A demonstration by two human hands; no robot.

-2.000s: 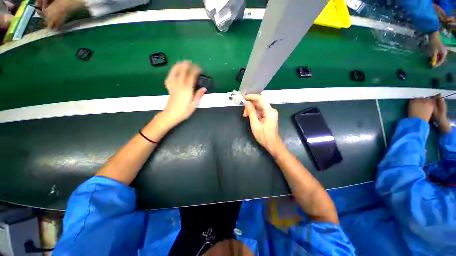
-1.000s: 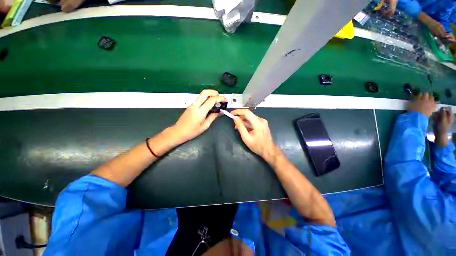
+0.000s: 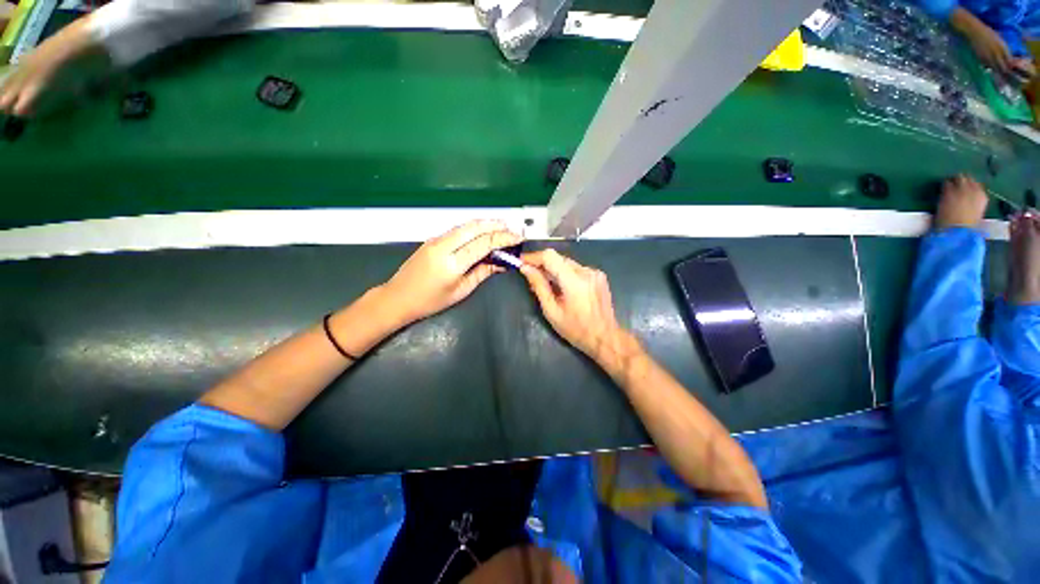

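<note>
My left hand holds a small black part between its fingertips, just below the belt's near white rail. The fingers cover most of the part. My right hand holds a slim white stick with its tip at the part. Both hands nearly meet above the dark green worktop. Whether the stick's tip touches the part is too small to tell.
A slanting grey post rises just beyond my right hand. A black smartphone lies to the right. Several black parts lie on the green belt. A clear bag is at the back. A neighbour's blue sleeve is at the right.
My left hand has come back from the belt and now holds a black part. My right hand has brought the stick to it. The belt's parts have shifted to the right.
</note>
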